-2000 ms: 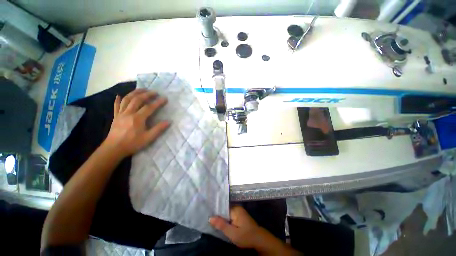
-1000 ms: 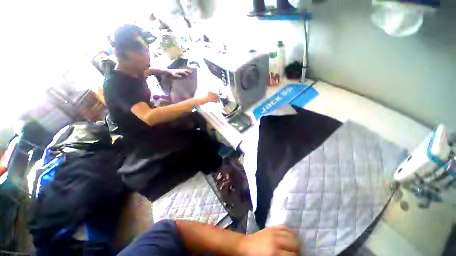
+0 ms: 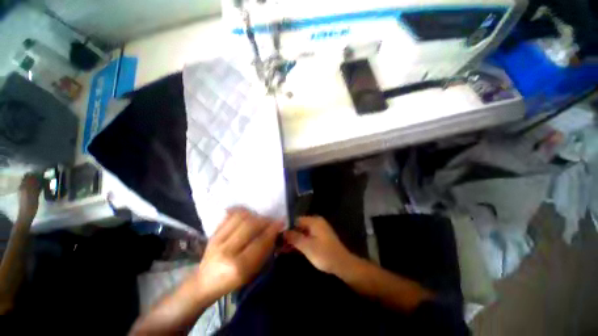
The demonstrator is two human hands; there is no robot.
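Note:
The light grey quilted lining panel (image 3: 219, 131) lies on the table left of the needle area, its lower end hanging over the front edge. Black shell fabric (image 3: 154, 141) lies beside and partly under it on the left. My left hand (image 3: 239, 249) grips the panel's lower end. My right hand (image 3: 318, 243) is close beside it at the panel's lower right corner, fingers pinched on the edge; a small dark reddish bit shows between the hands, too blurred to name. The presser foot area (image 3: 272, 75) is behind, away from both hands.
The sewing machine head (image 3: 387, 33) spans the back. A smartphone (image 3: 364, 85) and dark strap (image 3: 416, 87) lie on the bed, with a small parts tray (image 3: 492, 88) at the right end. Fabric offcuts (image 3: 505, 197) heap at right. Another person's arm (image 3: 23, 230) is at far left.
The view has swung from the neighbouring worker back to the machine. My left hand has moved from the upper panel to its lower end, beside my right hand.

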